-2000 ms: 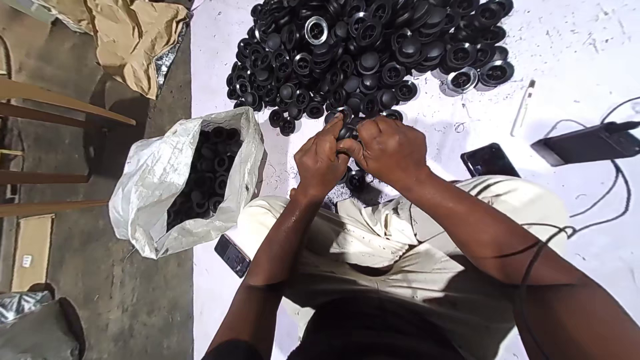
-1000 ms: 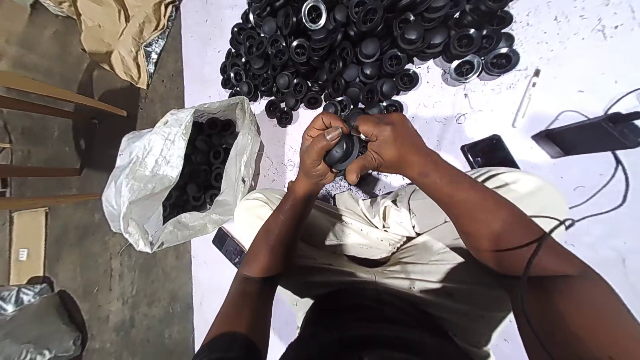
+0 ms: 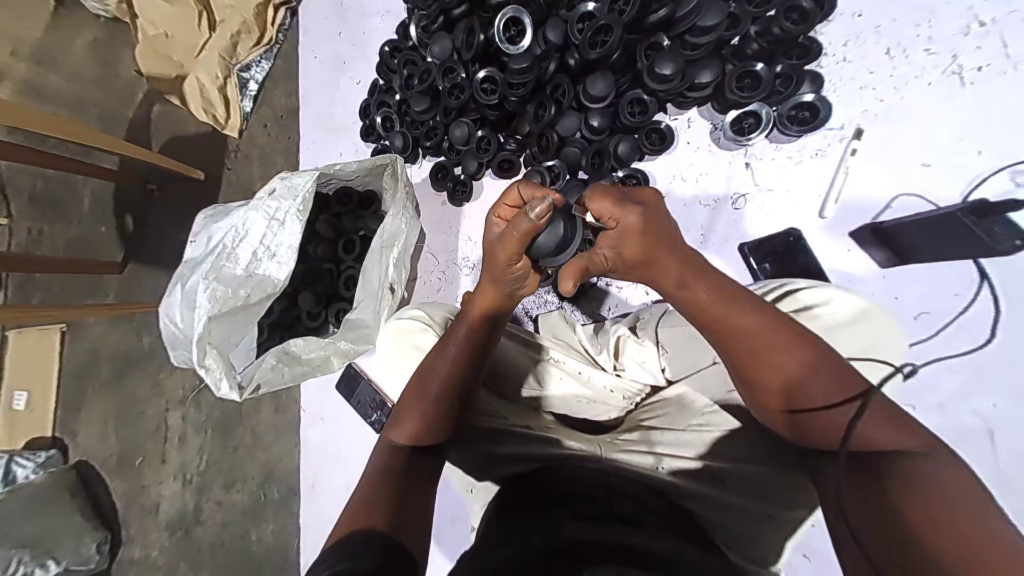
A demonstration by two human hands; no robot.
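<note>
My left hand (image 3: 512,244) grips a round black domed plastic part (image 3: 556,238), its thumb on the upper edge. At the part's right side is my right hand (image 3: 628,232), fingers curled around a small blade-like piece (image 3: 588,216) that I cannot name for certain; its thumb points down beside the part. Just beyond both hands lies a large heap of similar black round parts (image 3: 596,88), some with shiny metal-like rims. More dark parts sit partly hidden below my hands. To the left, a white woven sack (image 3: 232,280) stands open, holding many black parts.
On the white sheet at right are a black phone (image 3: 782,256), a white pen-like tool (image 3: 842,172) and a black device (image 3: 936,232) with cables. Another phone (image 3: 364,396) lies by my left knee. Wooden legs (image 3: 96,136) and brown paper (image 3: 188,56) are at far left.
Two seconds ago my hands were close together, mostly covering what they held; now they are further apart and the black dome shows between them. The heap and sack look the same.
</note>
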